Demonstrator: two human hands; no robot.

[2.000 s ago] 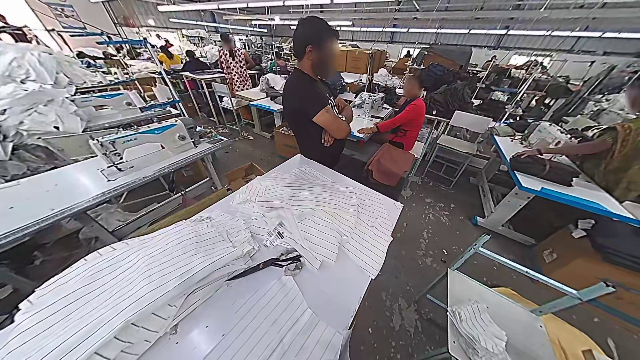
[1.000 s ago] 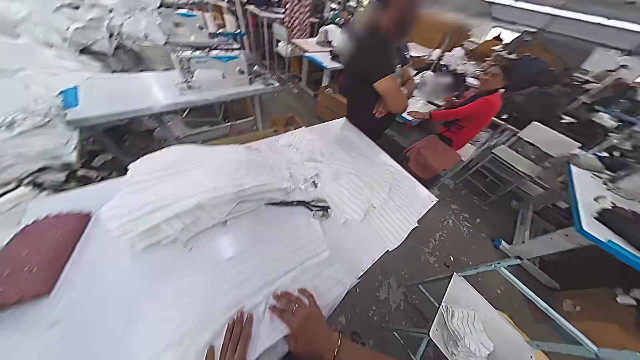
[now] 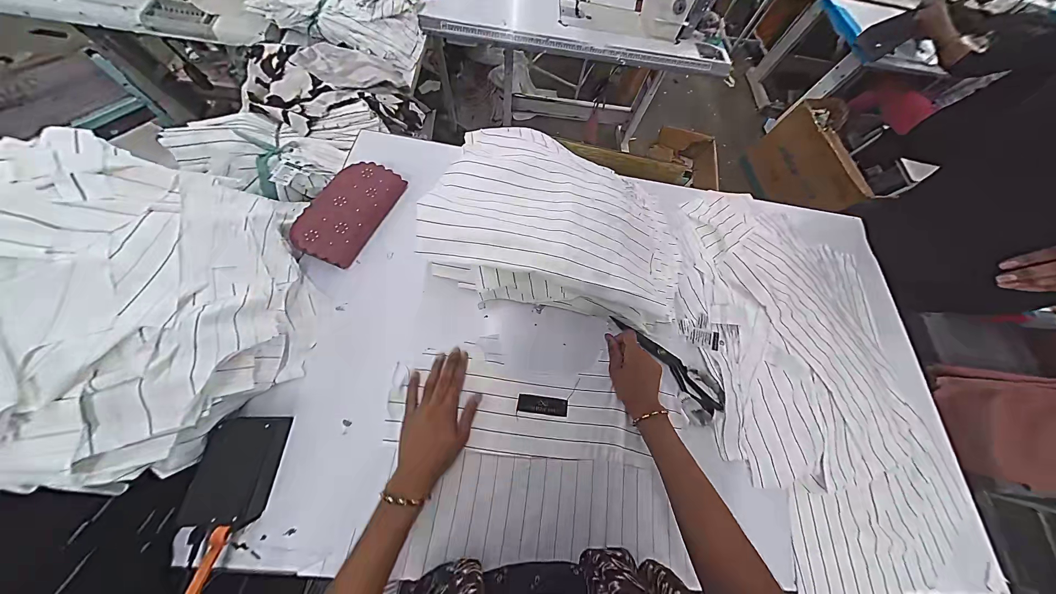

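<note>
My left hand (image 3: 435, 417) lies flat, fingers apart, on a white striped fabric piece (image 3: 495, 429). A black woven label (image 3: 542, 405) sits on this piece between my hands. At its upper right, my right hand (image 3: 635, 371) has its fingers curled in; whether they pinch a thread is unclear. Black scissors (image 3: 672, 363) lie just beside that hand, handles toward the lower right. Beyond my hands is a stack of striped pieces (image 3: 544, 206). More striped pieces (image 3: 825, 355) are spread at the right, one bearing a small printed tag (image 3: 701, 336).
A maroon scalloped case (image 3: 351, 214) rests on the white table (image 3: 346, 330). Striped fabric (image 3: 140, 305) is heaped at the left, above a black board (image 3: 235, 470) and an orange-handled tool (image 3: 210, 557). A person in black (image 3: 973, 173) stands at the right edge. Sewing tables stand behind.
The view has swung left and down. My right hand, which lay flat beside my left a second ago, is now curled near the scissors. The two hands are farther apart.
</note>
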